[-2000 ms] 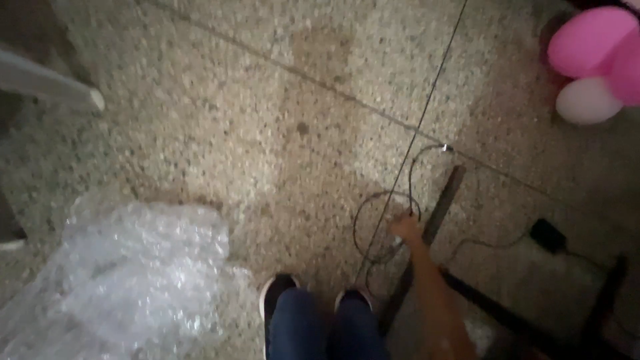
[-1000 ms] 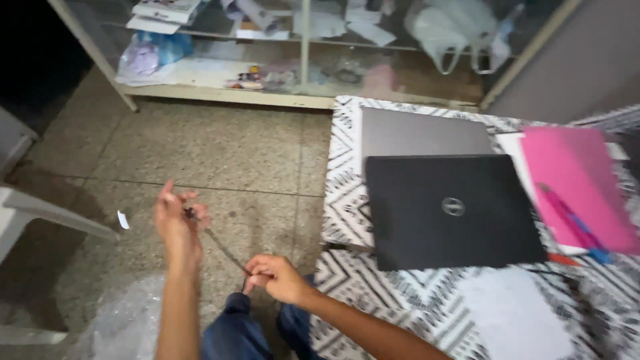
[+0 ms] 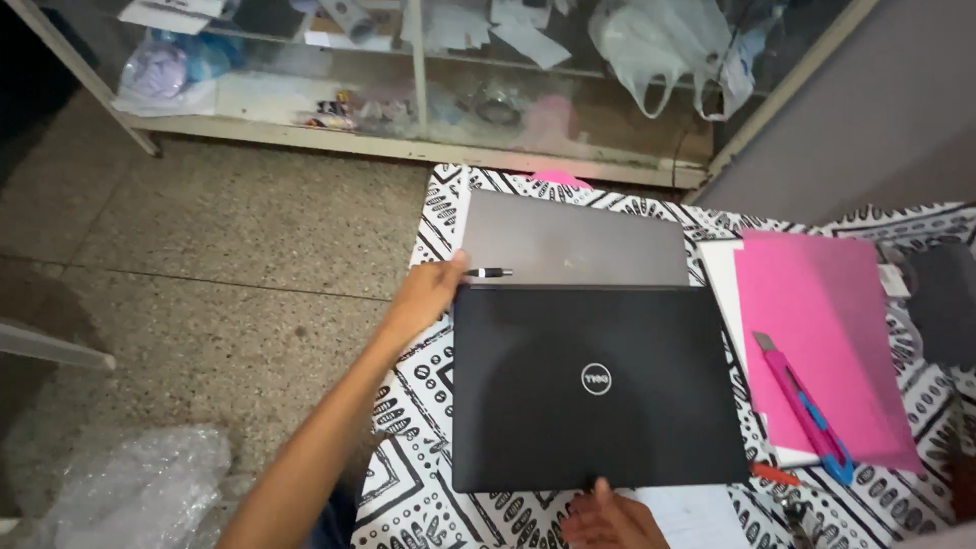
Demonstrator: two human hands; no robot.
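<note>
A closed black Dell laptop (image 3: 595,427) lies on a table with a black-and-white patterned cloth (image 3: 412,457), overlapping a closed grey laptop (image 3: 579,236) behind it. At the left edge of the laptops, my left hand (image 3: 431,293) holds a cable whose black plug (image 3: 489,272) points right over the grey laptop. My right hand (image 3: 614,518) is at the black laptop's front edge, thumb against it; its fingers are partly cut off by the frame and nothing is seen held.
Pink sheets (image 3: 816,305) with a pink-and-blue utility knife (image 3: 804,412) lie right of the laptops, near an orange-handled tool (image 3: 775,473). A glass-fronted cabinet (image 3: 305,145) stands behind. Clear plastic wrap (image 3: 145,488) and a white furniture leg (image 3: 57,354) are at left.
The view has swung from the floor to the table. A second ago both hands held the cable left of the table; now my left hand is at the laptops' edge and my right at the black laptop's front.
</note>
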